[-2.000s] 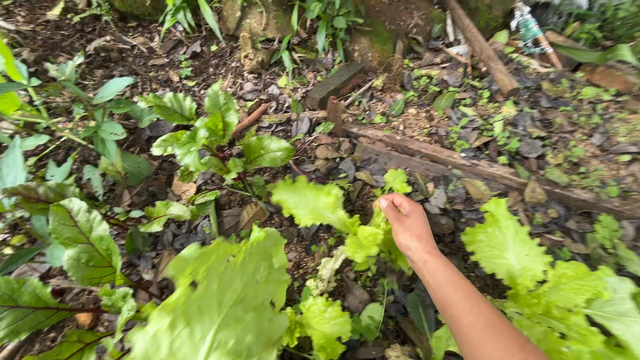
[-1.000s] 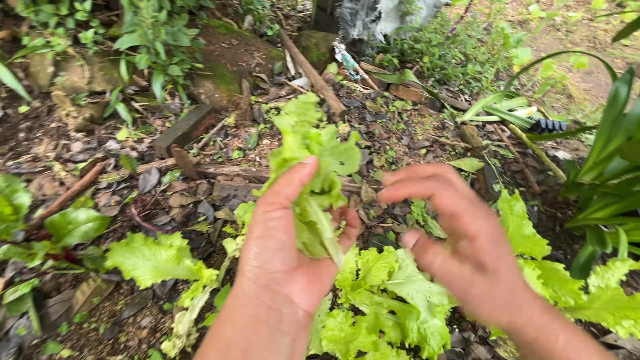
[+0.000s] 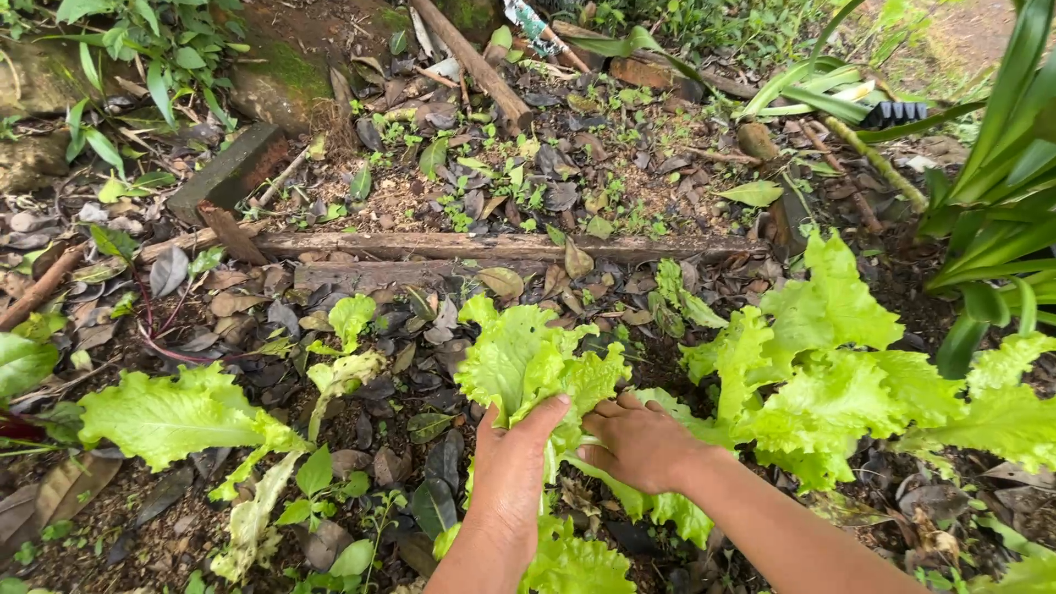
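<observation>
My left hand (image 3: 516,454) holds a bunch of light green curly lettuce leaves (image 3: 528,359) upright, the thumb pressed across them. Just to its right, my right hand (image 3: 639,441) reaches down among the leaves of a lettuce plant (image 3: 569,561); its fingertips touch the leaf bases, and what they grip is hidden. A larger lettuce plant (image 3: 825,379) spreads to the right of my right hand. On the left, a sparse lettuce plant (image 3: 177,417) leans over the soil, with some pale, withered leaves (image 3: 256,524).
Wooden boards (image 3: 495,246) lie across the bed beyond the hands. Behind them are a brick (image 3: 231,173), a wooden stick (image 3: 474,62) and mossy stones (image 3: 280,82). A plant with long strap leaves (image 3: 990,206) stands at the right. Fallen leaves cover much of the soil.
My left hand, out of view two seconds ago, holds leaves in both later frames. Since one second ago, my right hand has gone from raised and apart to down among the lettuce leaves.
</observation>
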